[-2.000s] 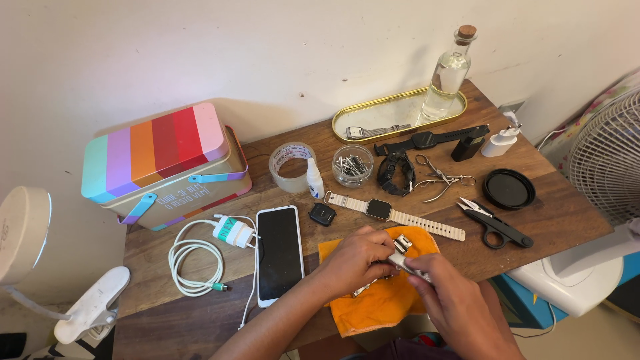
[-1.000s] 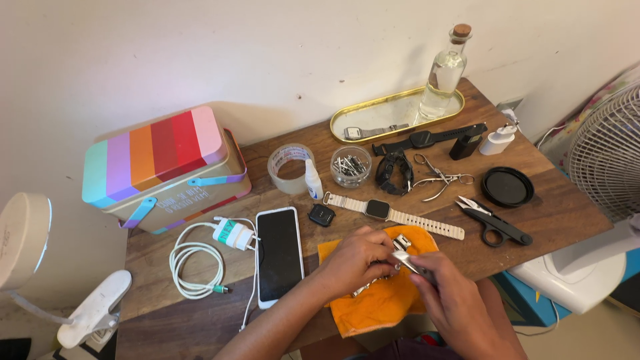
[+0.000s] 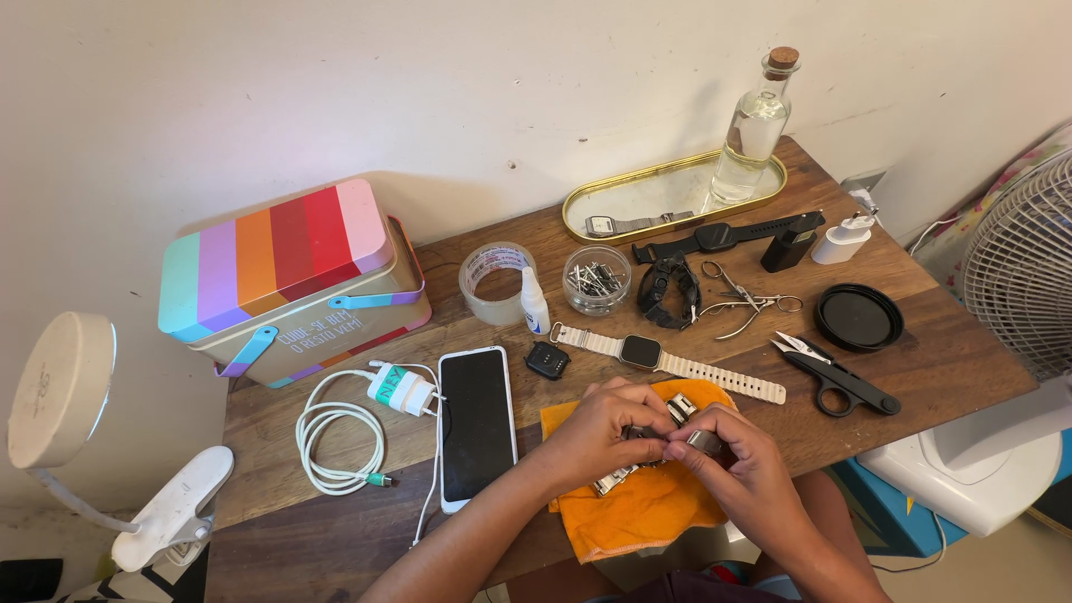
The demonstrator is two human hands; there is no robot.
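Over an orange cloth (image 3: 645,519) at the table's front edge, both hands meet at a metal watch. My left hand (image 3: 615,427) grips the watch, whose metal link band (image 3: 615,480) shows below the fingers, with another part of it above them. Fingers cover most of the watch. My right hand (image 3: 733,461) pinches a small metal piece (image 3: 703,442), perhaps part of the band, against the left fingertips. Just behind the cloth lies a smartwatch with a cream band (image 3: 641,352). A black watch case (image 3: 547,360) lies left of it.
Behind stand a jar of small metal pins (image 3: 596,280), clear tape (image 3: 499,283), a small white bottle (image 3: 533,301) and a corked glass bottle (image 3: 751,134). Pliers (image 3: 745,301), black-handled snips (image 3: 837,377) and a black lid (image 3: 858,316) lie right. A phone (image 3: 477,427), cable and striped tin (image 3: 289,268) are left.
My right hand held a slim metal tool at the watch in the earlier frames; now its fingertips pinch a small metal piece. The left hand stays at the watch.
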